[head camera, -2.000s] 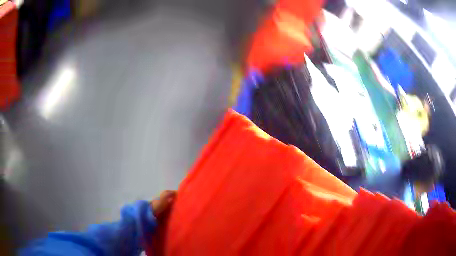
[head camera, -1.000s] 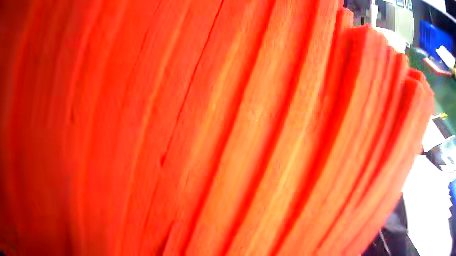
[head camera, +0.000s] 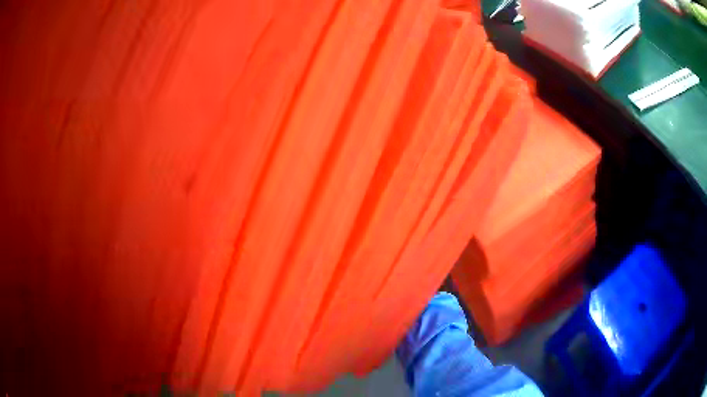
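A very large stack of red-orange foam boards (head camera: 310, 178) fills the left and middle of the view, its ridged edges tilted. A blue sleeve (head camera: 457, 353) at the bottom, right of centre, reaches up to the stack's lower edge. It looks like my right arm; the hand itself is hidden by the boards. My left hand is not in view. A second, lower stack of red-orange foam boards (head camera: 535, 233) stands just beyond, to the right.
A blue stool (head camera: 639, 306) with a centre hole stands at the lower right. The green bench (head camera: 678, 132) runs along the upper right. On it are a pile of white sheets (head camera: 577, 31) on a red-orange board and a white strip (head camera: 664, 89). Grey floor shows at the bottom.
The large stack has come up to cover much of the view since two seconds ago. Since one second ago, the view has shifted, showing the second stack, the blue stool and a blue sleeve.
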